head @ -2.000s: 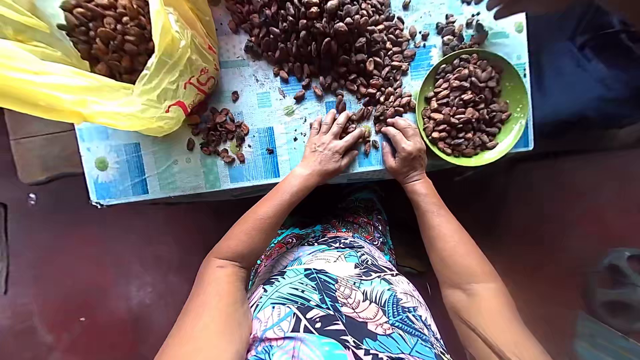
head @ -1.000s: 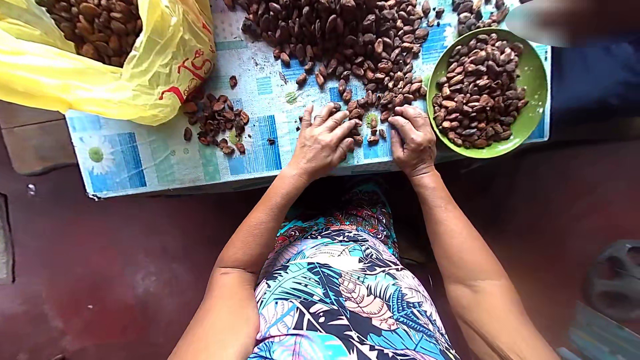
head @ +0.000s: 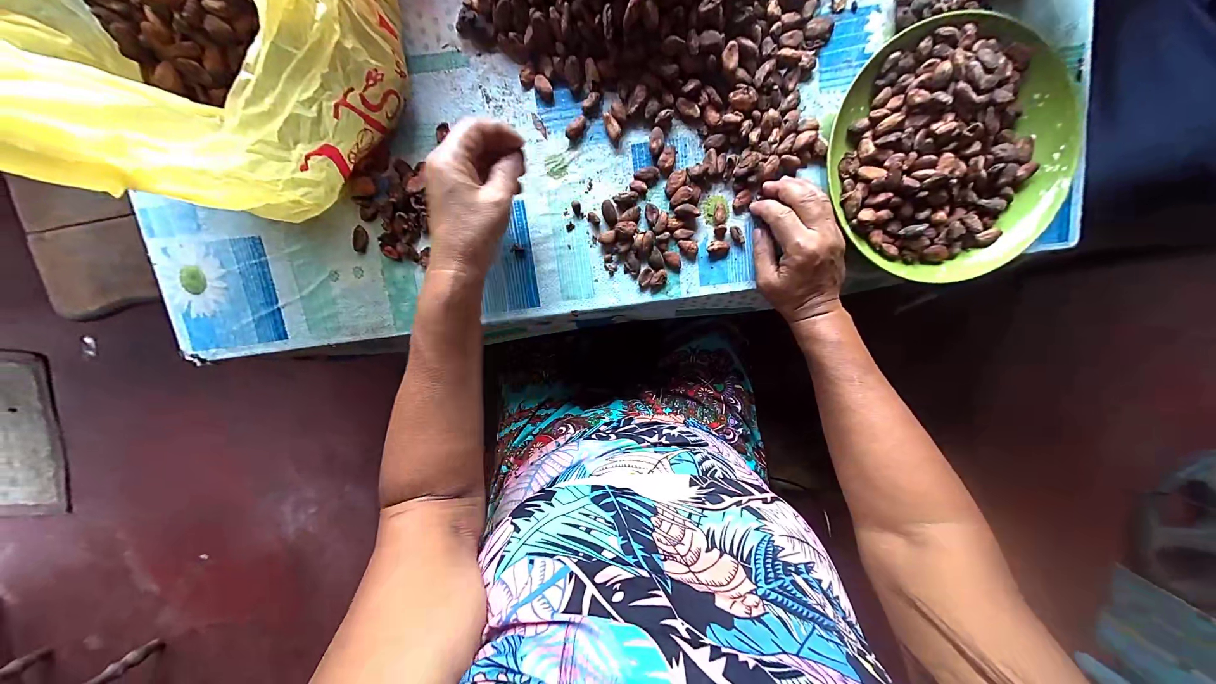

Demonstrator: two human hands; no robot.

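Note:
My left hand (head: 472, 195) is raised with curled fingers beside a small pile of broken cacao beans or shells (head: 397, 204); whether something is between its fingertips cannot be told. My right hand (head: 801, 249) rests on the cloth-covered table (head: 361, 294), fingers bent at the edge of the loose beans. Between the hands lies a small group of brown cacao beans (head: 655, 233), below a large heap of them (head: 655, 47). Right of my right hand, a green plate (head: 1045, 171) holds more beans (head: 931, 142).
A yellow plastic bag (head: 285, 152) with printed red writing stands open at the upper left, with beans (head: 180, 47) inside. More beans (head: 936, 9) lie behind the plate. A wooden seat or board (head: 90, 256) is at the table's left side.
My left hand has moved left and up from the beans near my right hand to the small dark pile. The small group of beans between the hands now shows. My right hand stays near the plate.

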